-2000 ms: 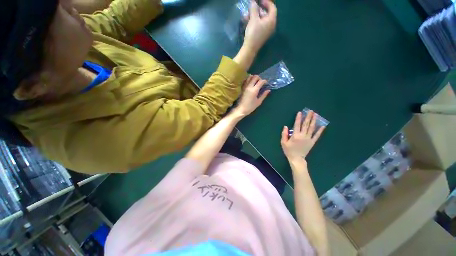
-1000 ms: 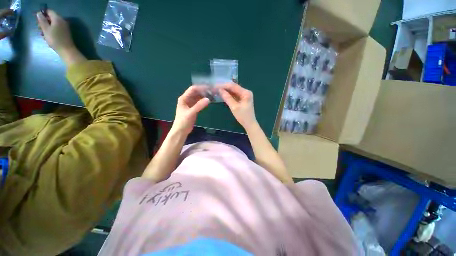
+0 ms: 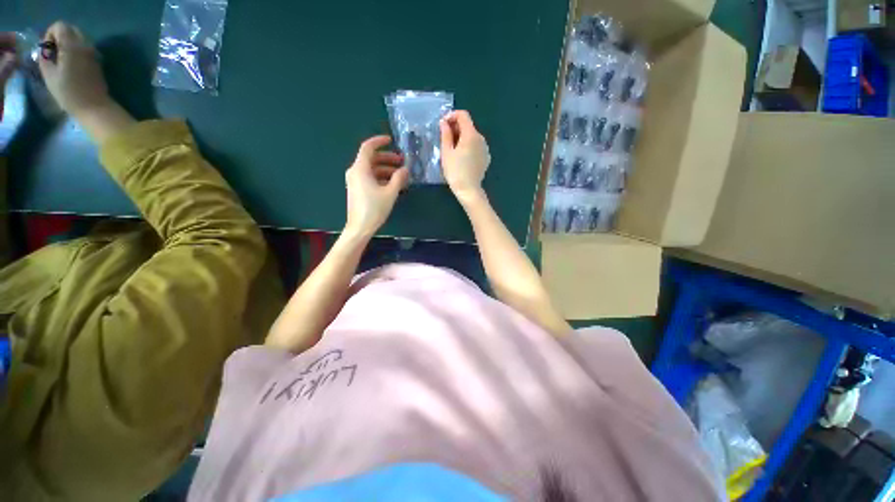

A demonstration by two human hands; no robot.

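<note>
Clear zip bags (image 3: 420, 137) with dark parts inside lie overlapped in a small stack on the dark green table, zip edges pointing away from me. My right hand (image 3: 465, 155) pinches the right edge of the bags between thumb and fingers. My left hand (image 3: 375, 186) is at their lower left, fingers curled and apart; whether it touches the bags is hard to tell. Another clear bag (image 3: 191, 47) with a dark part lies further left on the table.
An open brown carton (image 3: 684, 147) at the right holds rows of packed bags (image 3: 589, 127). A person in a mustard jacket (image 3: 167, 284) works at the left with a small dark part in one hand. A blue frame (image 3: 756, 314) and a blue bin (image 3: 854, 74) stand at the right.
The blurred bag that was between my hands now lies over the other one, forming a stack. My left hand has opened away from it. The view has shifted slightly.
</note>
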